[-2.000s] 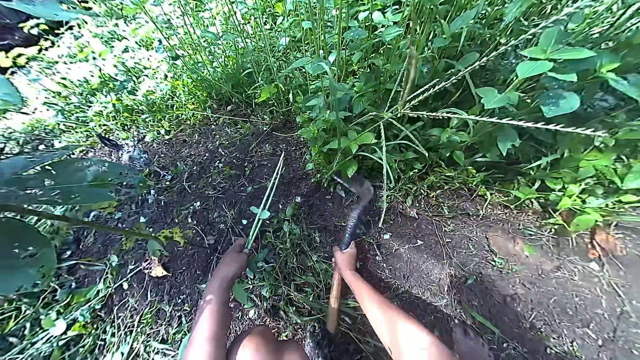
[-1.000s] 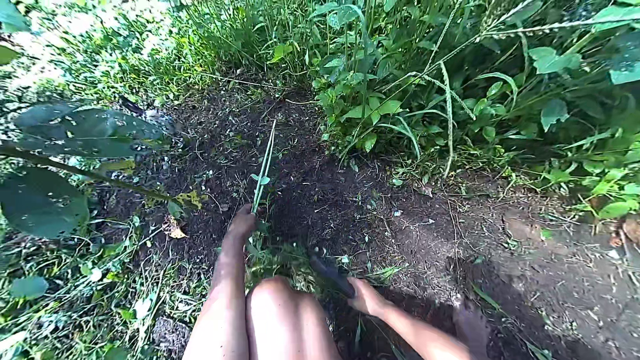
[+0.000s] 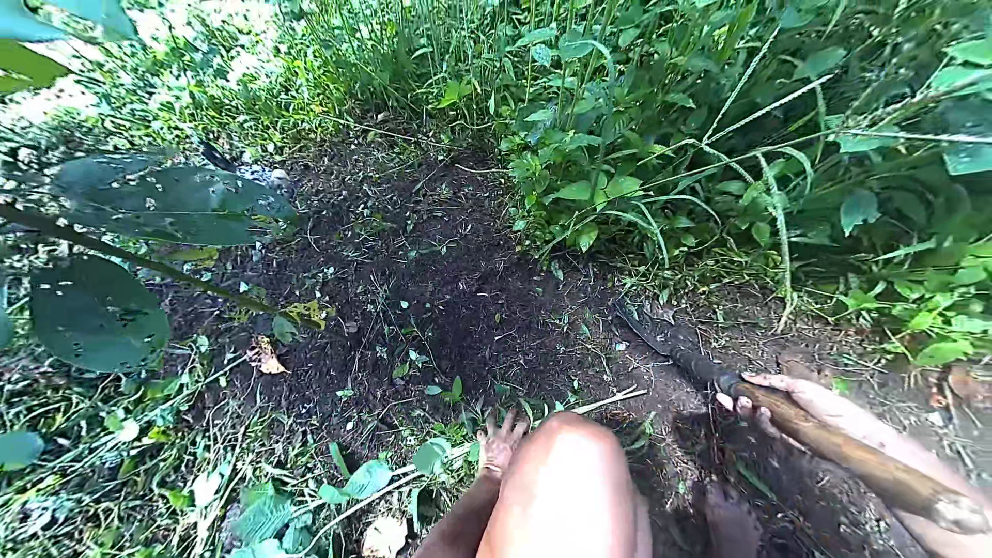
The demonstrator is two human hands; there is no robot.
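Note:
My right hand [image 3: 775, 399] holds a wooden-handled tool [image 3: 845, 449] near the neck of its handle. The tool's dark curved metal blade [image 3: 647, 333] points up and left, low over the soil or resting on it; which of the two I cannot tell. My left hand [image 3: 502, 443] is low beside my knee, fingers spread over cut weeds. Pale plant stems [image 3: 604, 401] lie by that hand and pass behind the knee; the hand does not clearly grip them.
Dark bare soil [image 3: 465, 310] spreads ahead. Dense green weeds [image 3: 620, 155] stand beyond and to the right. A branch with large holed leaves [image 3: 186, 205] crosses the left side. Cut greenery [image 3: 194, 457] lies at lower left. My knee [image 3: 573, 465] is between the hands, with a bare foot [image 3: 732, 519] nearby.
My left hand held long stems upright before; they now lie low and the fingers are spread. My right hand has moved the tool to the right, away from my knees.

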